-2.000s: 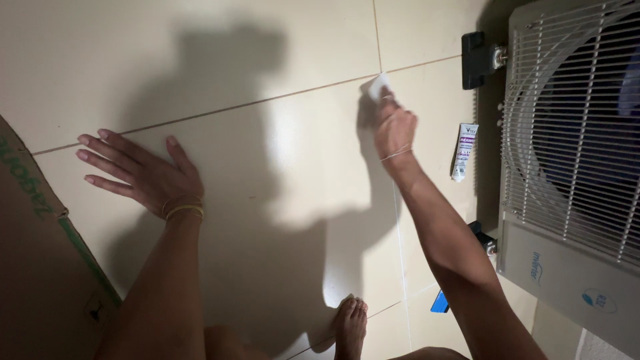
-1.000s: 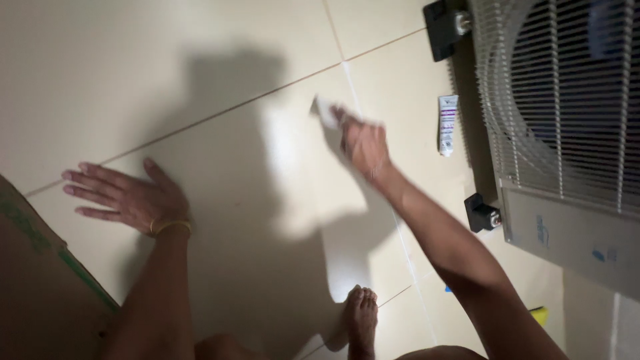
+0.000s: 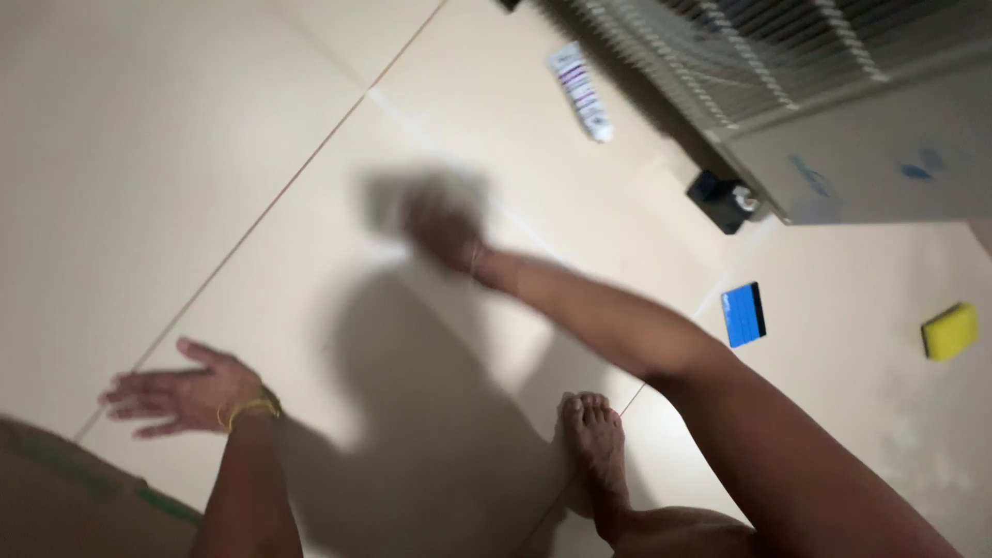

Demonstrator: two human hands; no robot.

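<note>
My left hand lies flat on the pale floor tiles, fingers spread, with a yellow bracelet at the wrist. Motion blurs my right hand, which is over the tiles near a white joint line. In that hand is a whitish object, too blurred to name. Dark, unfilled-looking grout line runs diagonally between my hands. A white tube with purple print lies on the floor beyond my right hand, beside the outdoor air-conditioner unit.
A blue plastic squeegee card with a black edge and a yellow sponge lie at the right. The unit stands on a black foot. Cardboard with green markings is at lower left. My bare foot is on the floor.
My right hand has moved away from the tile corner where it was two seconds ago. My left hand stays spread on the floor. The view has turned, bringing the whole sponge and blue card into sight.
</note>
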